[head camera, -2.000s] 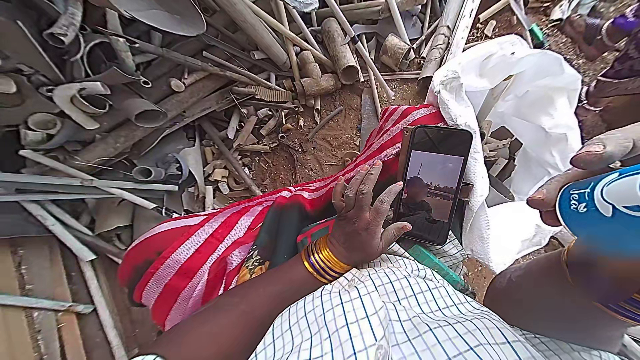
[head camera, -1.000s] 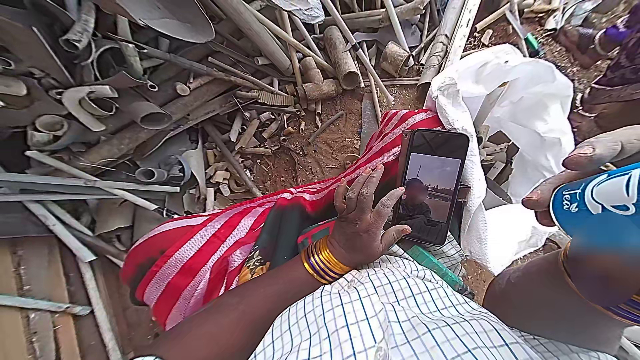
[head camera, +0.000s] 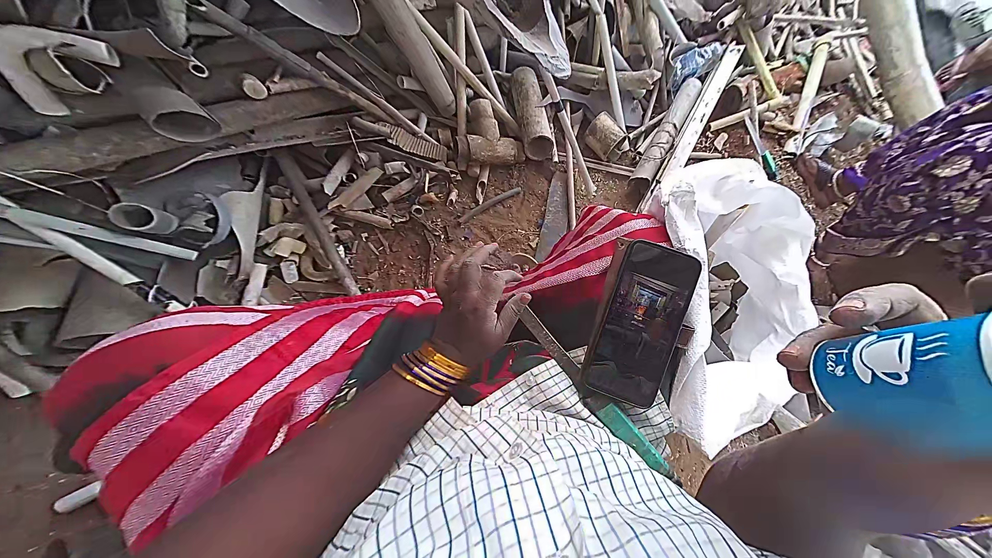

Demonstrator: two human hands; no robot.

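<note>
My left hand (head camera: 477, 298), with bangles at the wrist, rests over the red and white striped cloth (head camera: 232, 395), fingers apart and nothing held. Just right of it a smartphone (head camera: 642, 322) with its screen lit leans on my lap in an open case. My right hand (head camera: 860, 325) is at the right edge, its fingers around a blue paper cup (head camera: 922, 372) that bears a tea-cup picture. Beside the phone lies a tool with a green handle (head camera: 632, 438) and a long metal blade, partly hidden under the phone.
A white plastic sack (head camera: 763, 232) with scraps inside stands right of the phone. Cut plastic pipes (head camera: 182, 112) and pipe pieces are heaped across the far side and left. Another person in purple patterned clothing (head camera: 922, 186) is at the right, with a foot on the reddish soil.
My left hand has moved left, off the phone's edge. The phone's screen shows a different, darker picture. The cup remains in my right hand.
</note>
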